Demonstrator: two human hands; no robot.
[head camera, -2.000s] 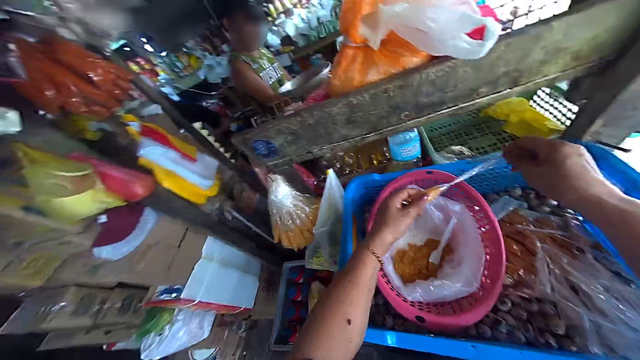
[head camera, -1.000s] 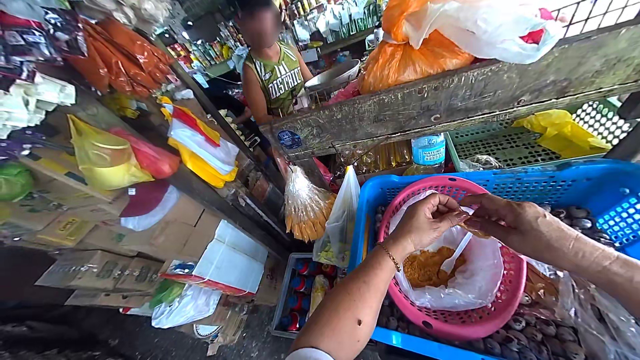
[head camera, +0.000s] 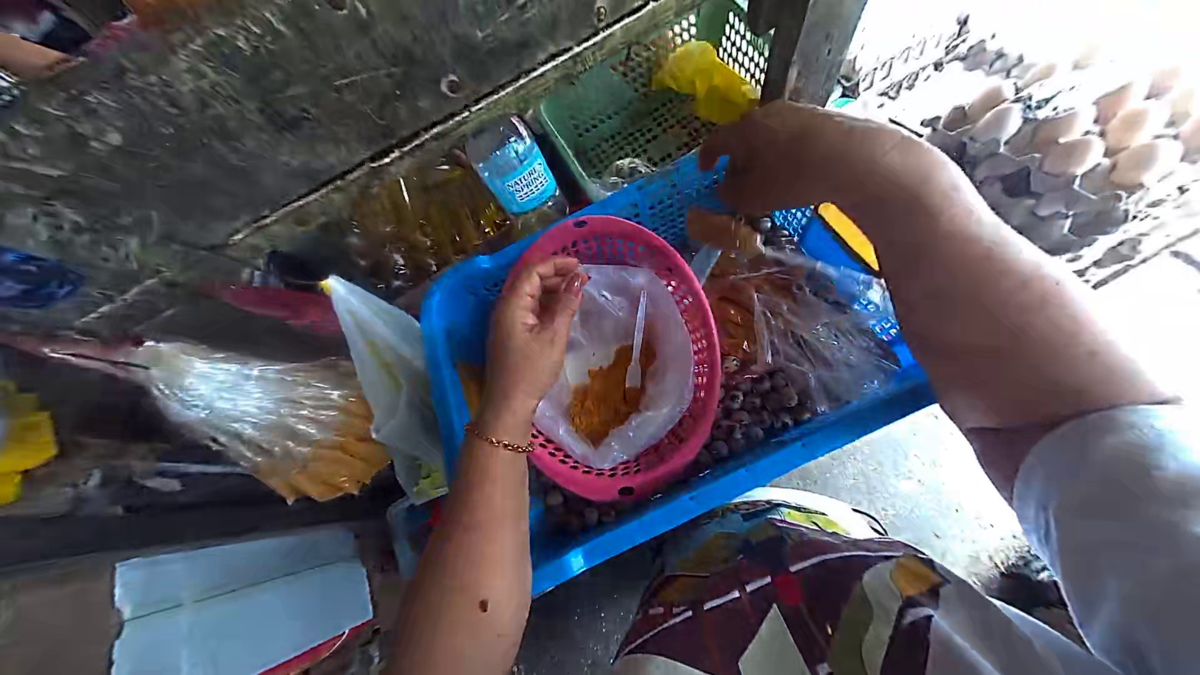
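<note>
A pink plastic basket (head camera: 708, 375) stands inside a larger blue plastic crate (head camera: 600, 548). It holds an open clear plastic bag (head camera: 600, 328) with orange-brown powder (head camera: 600, 403) and a white plastic spoon (head camera: 638, 337). My left hand (head camera: 536, 323) is over the basket's left rim, thumb and fingertips together; whether something small is between them cannot be told. My right hand (head camera: 764, 155) reaches over the crate's far right edge, near a yellow plastic bag (head camera: 705, 82); its fingertips are partly hidden. Small round brown items (head camera: 755, 408) and clear plastic bags (head camera: 816, 328) lie in the crate.
Behind the crate are a labelled plastic bottle (head camera: 517, 169), a green perforated basket (head camera: 609, 117) and a wooden beam (head camera: 309, 103). Egg trays (head camera: 1069, 169) stand at the right. A bag of orange-brown items (head camera: 272, 422) hangs at left, above a white carton (head camera: 244, 600).
My right hand has moved away from my left hand, toward the crate's far right edge. My left hand stays over the pink basket. The view has turned down and to the right.
</note>
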